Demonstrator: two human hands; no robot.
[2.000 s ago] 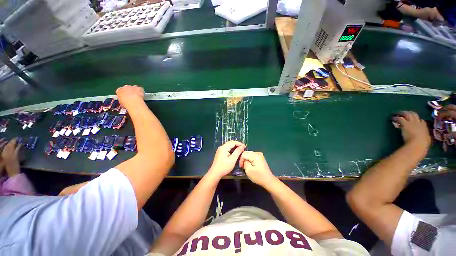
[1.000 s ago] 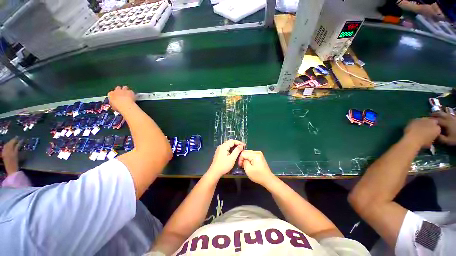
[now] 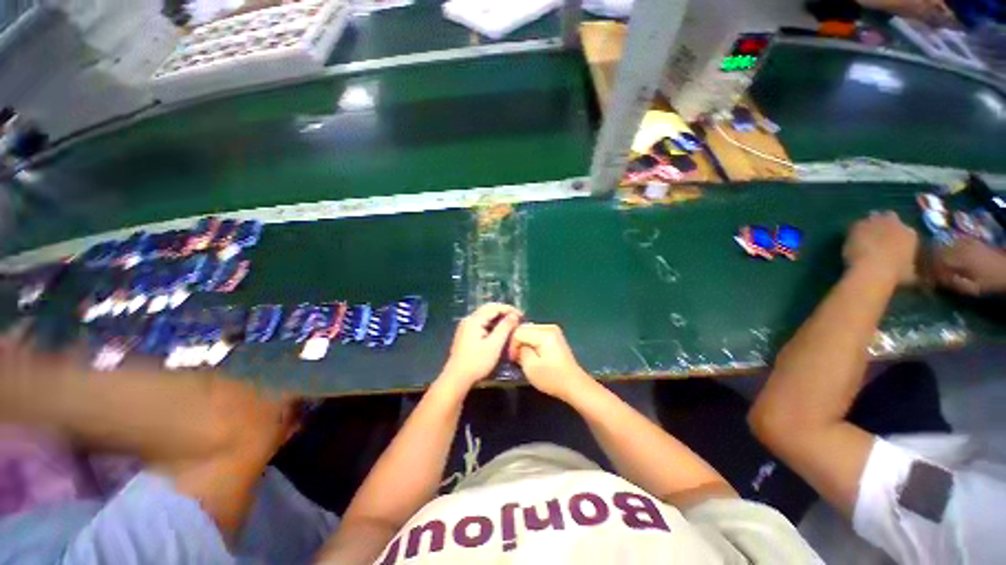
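Note:
My left hand (image 3: 481, 344) and my right hand (image 3: 541, 355) are close together over the front edge of the green bench (image 3: 618, 287), fingers bent and nearly touching. I cannot tell if anything small is between the fingers. A front row of blue-rimmed units (image 3: 381, 322) lies to the left of my left hand, with one reddish unit (image 3: 334, 320) in it. Two blue-faced units with reddish rims (image 3: 787, 241) lie on the bench to the right, away from my hands.
Rows of units with white tabs (image 3: 166, 298) lie at left, beside a neighbour's blurred arm (image 3: 132, 414). Another person's arm (image 3: 822, 331) reaches in at right. Clear tape (image 3: 493, 259) crosses the bench. A metal post (image 3: 634, 105) and pale meter (image 3: 706, 72) stand behind the rail.
The view has shifted slightly. The left neighbour's arm has pulled back, uncovering more units. Two units have appeared at right since the oldest frame. My hands keep the same pose.

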